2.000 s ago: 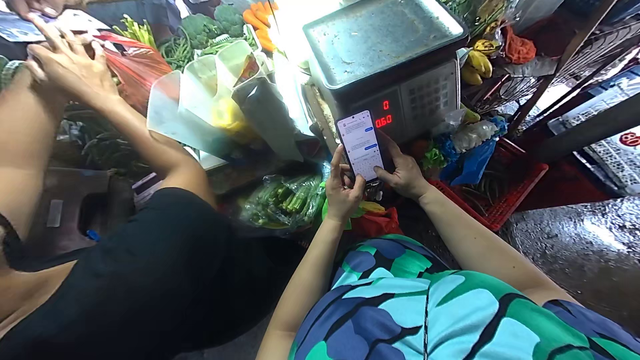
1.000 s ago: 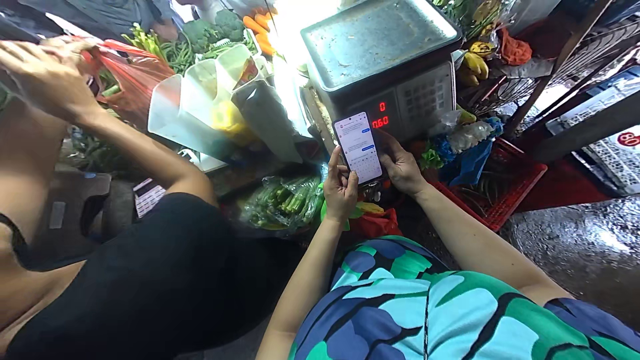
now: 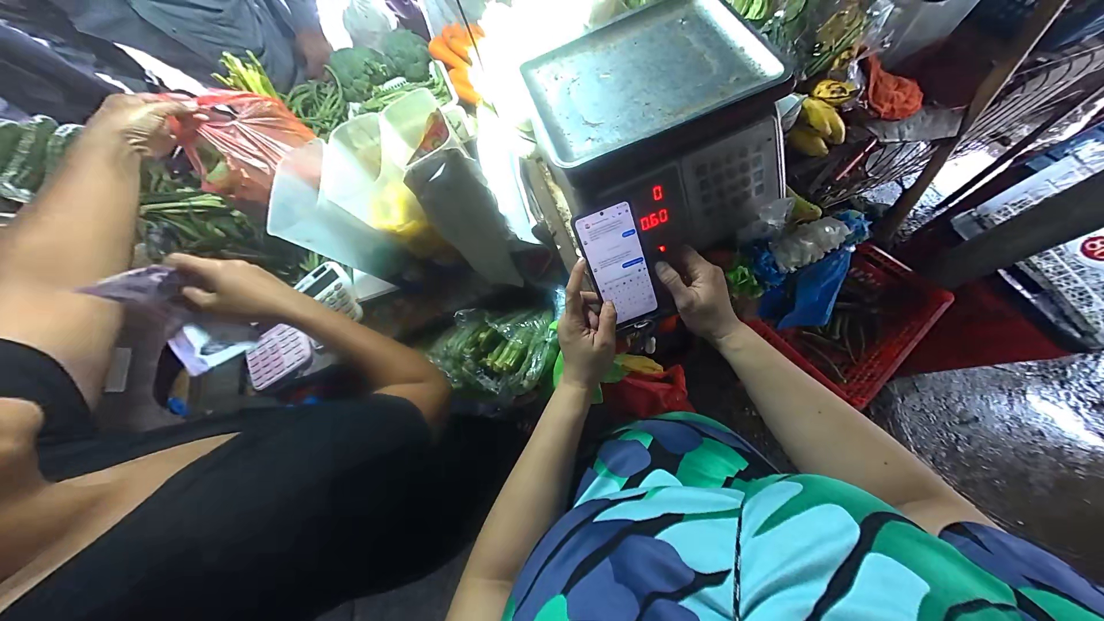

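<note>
A smartphone (image 3: 616, 263) with a lit chat screen and on-screen keyboard is upright in front of me. My left hand (image 3: 589, 332) holds it at the lower left, the thumb by the lower edge of the screen. At the phone's right, my right hand (image 3: 697, 295) has its thumb and fingers apart; whether it touches the phone is unclear. Just behind the phone stands a digital weighing scale (image 3: 655, 82) with a metal tray and red lit digits. Bagged green vegetables (image 3: 500, 349) lie left of my left wrist.
At left, a person in black holds a red plastic bag (image 3: 250, 138) and a thin purplish item (image 3: 147, 285), near a calculator (image 3: 280, 354). Clear plastic holders (image 3: 354, 172), broccoli (image 3: 388, 60) and carrots (image 3: 457, 56) stand behind. A red crate (image 3: 906, 319) with long vegetables is at right.
The neighbouring person's hands have moved apart, one now lower with a thin purplish item by the calculator. My hands and the phone stay nearly where they were.
</note>
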